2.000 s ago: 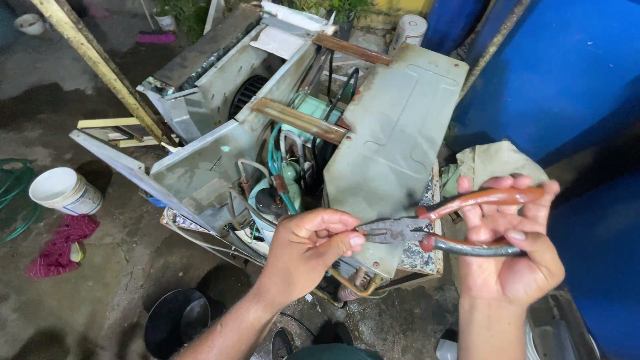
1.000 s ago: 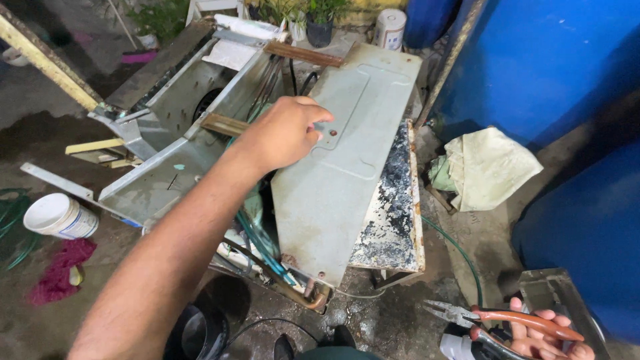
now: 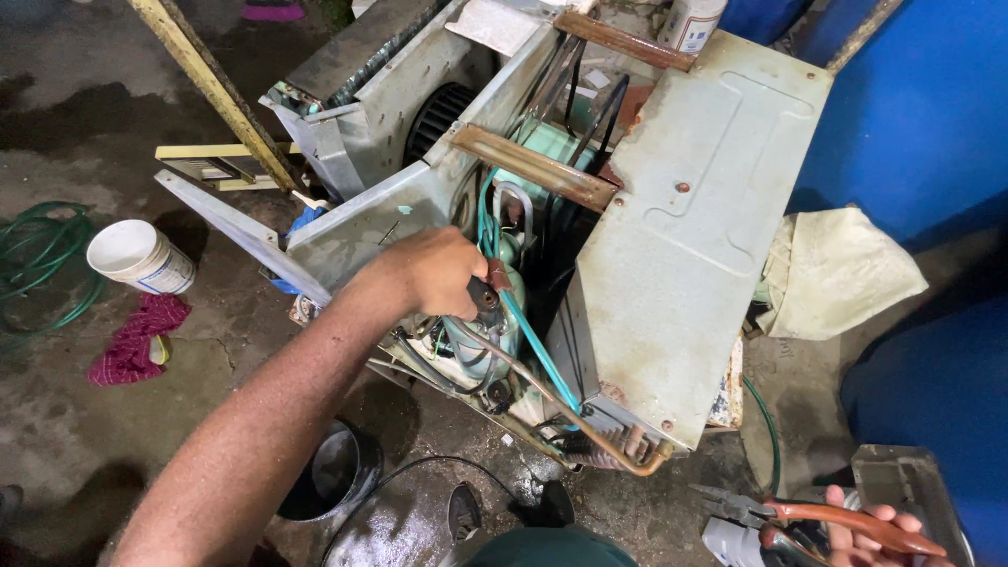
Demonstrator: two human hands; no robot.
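My left hand (image 3: 442, 272) reaches into an open air-conditioner chassis, its fingers curled at a black part (image 3: 484, 301) on top of the pale green compressor (image 3: 510, 327). The fingertips are partly hidden, so a grip on that part cannot be confirmed. Beside the hand run teal tubing (image 3: 539, 350) and a bent copper pipe (image 3: 543, 387). At the lower right, my right hand (image 3: 862, 531) holds combination pliers (image 3: 854, 520) by their worn red handles, jaws pointing left. A grey sheet-metal panel (image 3: 693, 260) covers the unit's right side.
Rusty crossbars (image 3: 535, 168) span the chassis beside a black blower wheel (image 3: 441, 118). To the left are a white bucket (image 3: 142, 256), a maroon cloth (image 3: 142, 339) and a coiled green hose (image 3: 47, 252). A black bucket (image 3: 335, 472) stands below; blue barrels (image 3: 929, 118) stand right.
Two seconds ago both hands were at the pliers; my left hand has since let go. It has moved from over the grey panel down to the compressor. The pliers remain in my right hand.
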